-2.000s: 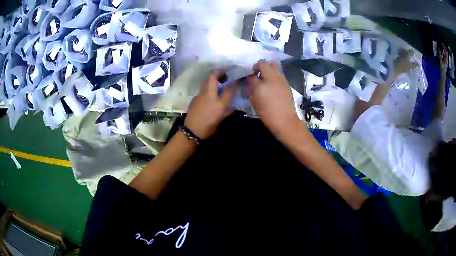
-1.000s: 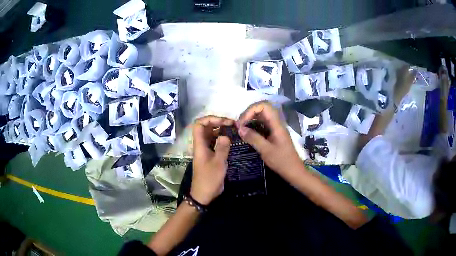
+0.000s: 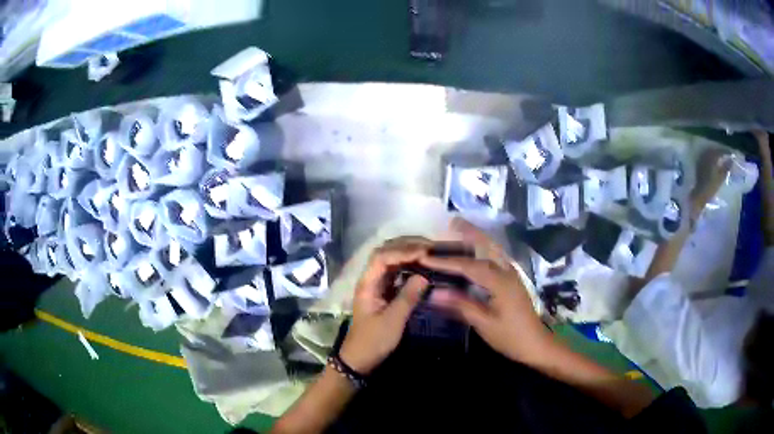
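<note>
A black retail box (image 3: 439,326) with fine pale print is held upright between both hands at the bench's near edge. My left hand (image 3: 392,292) grips its left side near the top. My right hand (image 3: 488,292) lies blurred across the top from the right, its fingers over the mouth. Whether flaps or a cable lie under the fingers cannot be told. Open boxes with whitish flared pouches stand crowded at left (image 3: 144,222) and fewer at right (image 3: 552,203). A dark tangle of cables (image 3: 560,298) lies right of my right hand.
A coworker in a white sleeve (image 3: 679,339) reaches in at right beside a shiny clear polybag (image 3: 731,176). A beige sack (image 3: 233,373) hangs at the bench edge, lower left. A dark green conveyor (image 3: 339,51) runs beyond, carrying a dark box (image 3: 429,30).
The view has tilted up, showing more conveyor and a white panel with blue rectangles. My right hand has moved from pinching at the box top to lying across it.
</note>
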